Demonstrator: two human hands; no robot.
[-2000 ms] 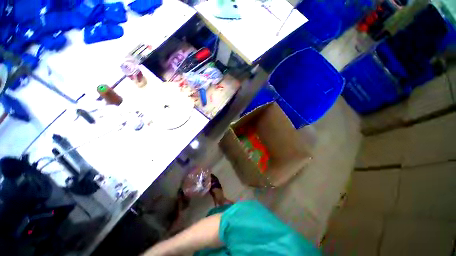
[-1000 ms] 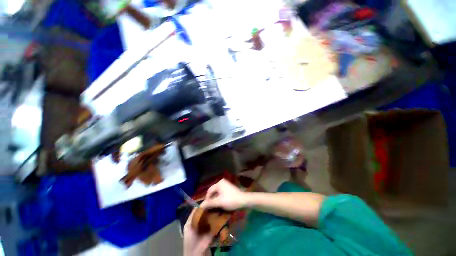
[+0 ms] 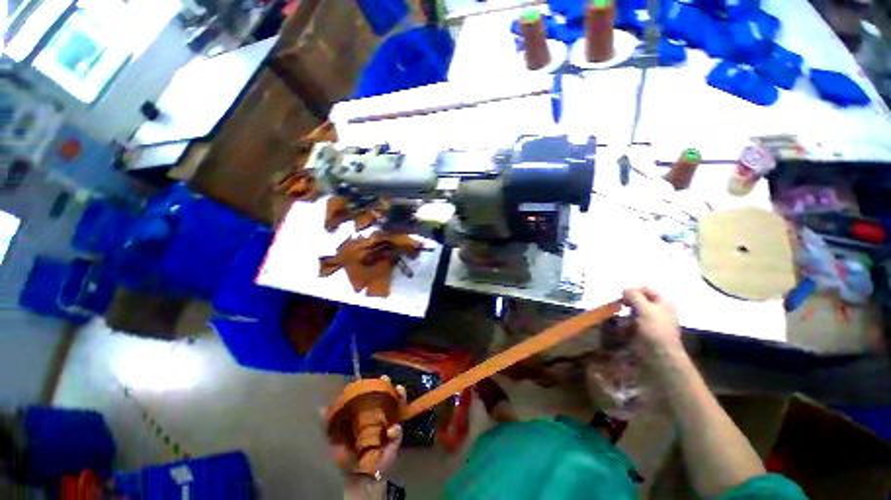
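My left hand point(image 3: 376, 444) holds a rust-brown tape roll point(image 3: 363, 405) low in front of me, with loose turns of tape hanging over the palm. A flat length of the same fabric strip point(image 3: 518, 354) runs taut from the roll up to the right. My right hand point(image 3: 650, 317) pinches its far end near the table's front edge. A thin metal rod point(image 3: 355, 357) stands up just behind the roll. The fingers of my left hand are partly hidden by the roll and tape.
The sewing machine point(image 3: 469, 186) stands on the white table, with rust-brown garment pieces point(image 3: 376, 262) at its left. A cardboard disc point(image 3: 745, 252) and a thread cone point(image 3: 684, 169) are at the right. A clear bag point(image 3: 620, 379) hangs below the table edge. Blue bins point(image 3: 195, 244) stand at the left.
My hands were close together at the roll; my right hand has moved far right and up, and a long strip now stretches between them. The view has also turned left.
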